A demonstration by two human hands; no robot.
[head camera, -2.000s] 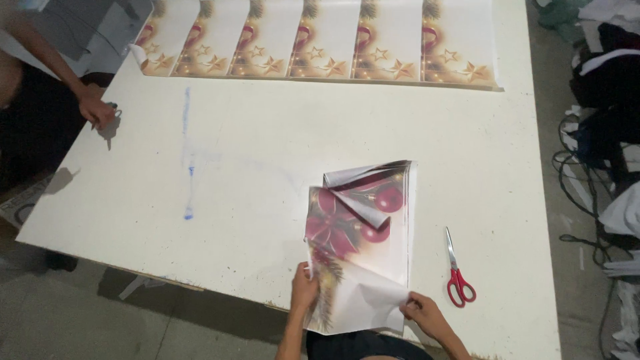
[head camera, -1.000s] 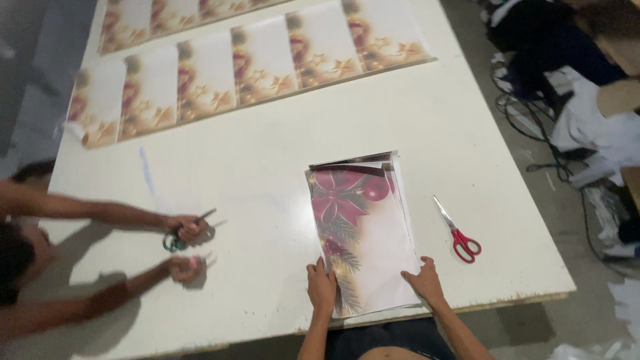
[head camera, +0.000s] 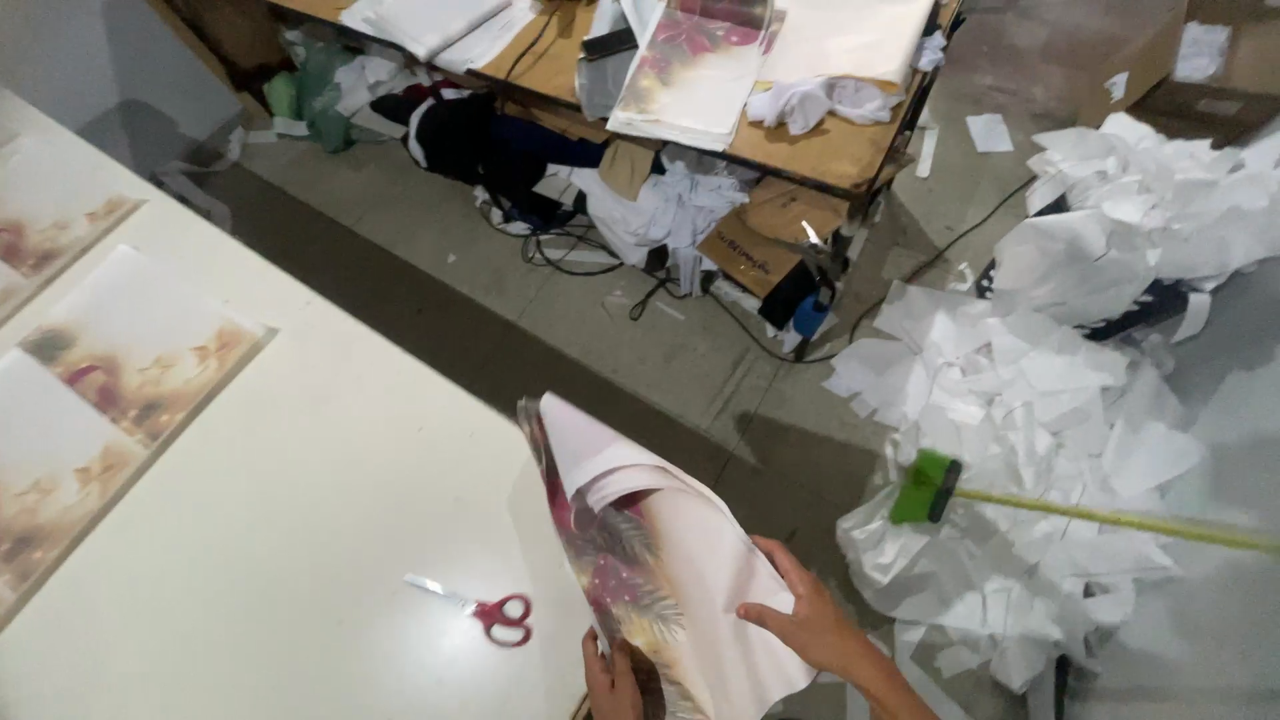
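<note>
Both my hands hold a stack of printed sheets (head camera: 690, 560) with a floral holiday pattern; its top end curls over. My left hand (head camera: 612, 680) grips the near left edge, low in the view. On the right edge is my right hand (head camera: 805, 610), thumb on top. The stack is lifted at the edge of the white table (head camera: 350, 500). Left of it, scissors with red handles (head camera: 503, 620) lie on the tabletop, blades pointing left. More printed sheets (head camera: 150, 350) lie flat at the table's left side.
Beyond the table stands a wooden workbench (head camera: 800, 150) bearing printed sheets (head camera: 695, 70), with cloth (head camera: 660, 205) and cables (head camera: 570, 255) beneath. A large heap of white paper scraps (head camera: 1040, 420) covers the floor at right, with a green broom (head camera: 925, 487) over it.
The stack, lying on the table one second ago, is lifted in both hands at its edge. The view has swung far right; the other person's arms are out of frame.
</note>
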